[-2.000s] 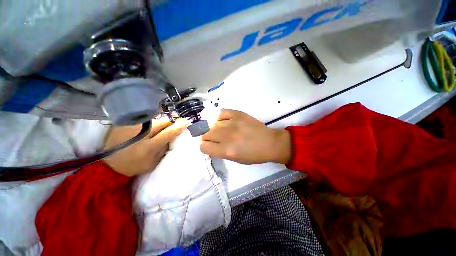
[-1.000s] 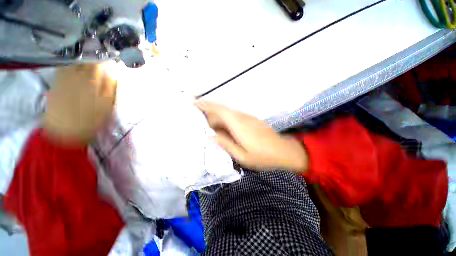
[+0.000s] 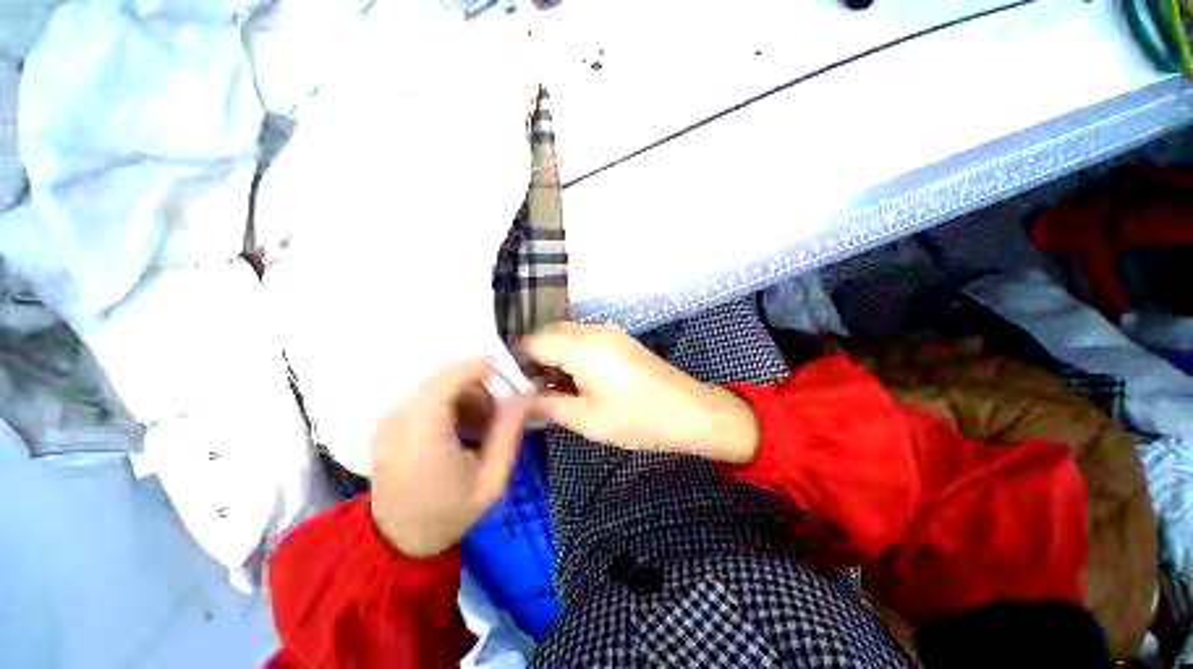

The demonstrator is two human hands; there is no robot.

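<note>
The white padded panel [image 3: 380, 248] lies across the machine bed and hangs over the front edge. A strip of beige checked fabric [image 3: 544, 235] shows along its right edge. My left hand [image 3: 438, 444] is bent, its thumb and fingertips pinching the panel's edge at the lower end of the strip. My right hand [image 3: 622, 392] pinches the same edge just right of it, its fingers near my left thumb. The fingertips partly hide what they grip. The needle area is out of view.
The table's front edge [image 3: 916, 196] carries a measuring tape. Green and yellow rings [image 3: 1158, 33] show at the top right corner. Brown fabric [image 3: 1034, 431] is piled right of my checked apron [image 3: 693, 523]. A blue crate [image 3: 517, 549] is below. More white fabric [image 3: 144, 157] lies at left.
The view has shifted down, away from the machine head. Both hands have moved together at the panel's near edge. The checked strip has come into view, and the panel is spread wider.
</note>
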